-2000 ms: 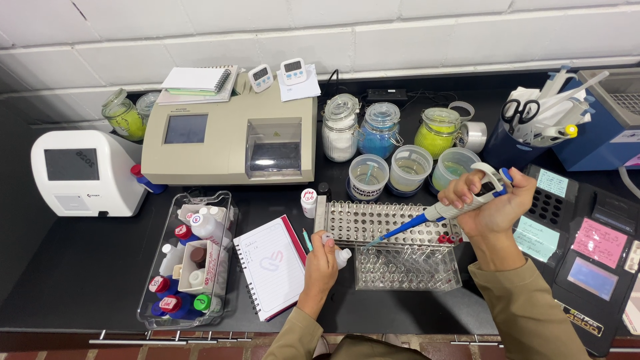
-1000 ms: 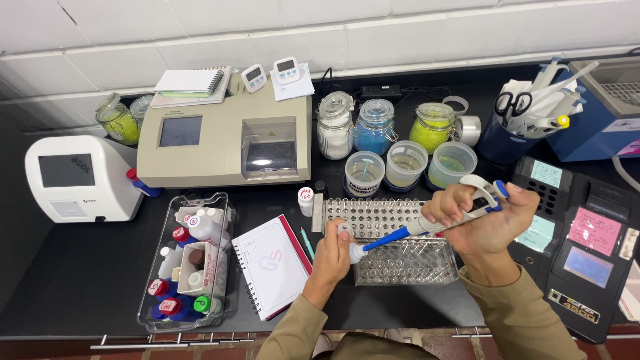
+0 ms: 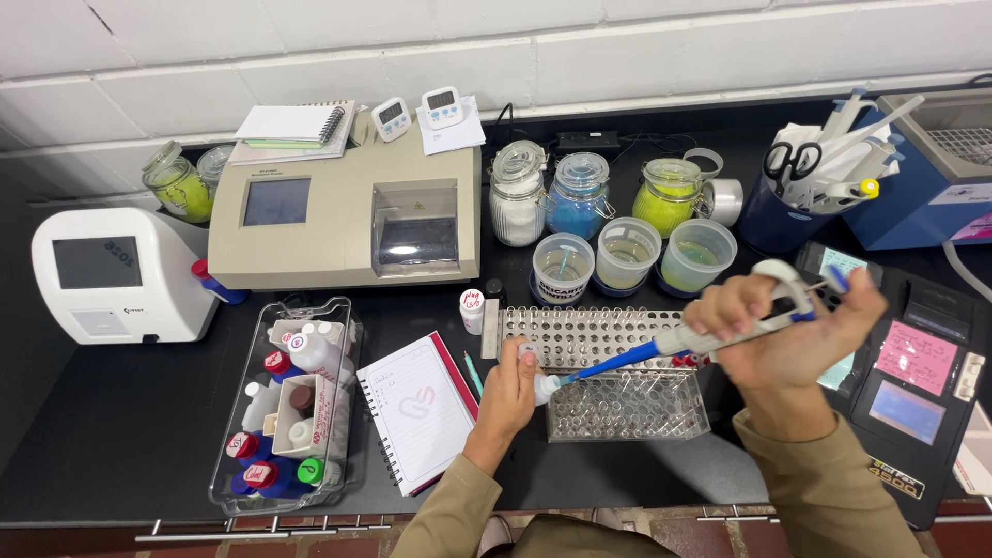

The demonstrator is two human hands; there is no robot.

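My right hand (image 3: 790,341) is closed around a white and blue micropipette (image 3: 682,341), its thumb near the plunger. The pipette slants down to the left, its tip at the mouth of a small white plastic bottle (image 3: 545,389). That bottle is in my left hand (image 3: 508,391), which also has a white cap (image 3: 529,351) at its fingertips. Just right of the left hand, a metal test tube rack (image 3: 573,335) stands behind a clear rack of glass tubes (image 3: 628,411). A spiral notebook (image 3: 418,411) and a teal pen (image 3: 472,373) lie to the left.
A clear bin (image 3: 221,465) of reagent bottles stands left, before a beige analyzer (image 3: 341,256) and a white instrument (image 3: 85,271). Glass jars (image 3: 518,201) and plastic cups (image 3: 562,267) line the back. A cup of pipettes and scissors (image 3: 783,217) and a black analyzer (image 3: 883,434) are at the right.
The pipette tip was over the racks two seconds ago; it has moved left to the small bottle's mouth. The left hand has kept hold of the bottle. The right thumb now looks raised and blurred.
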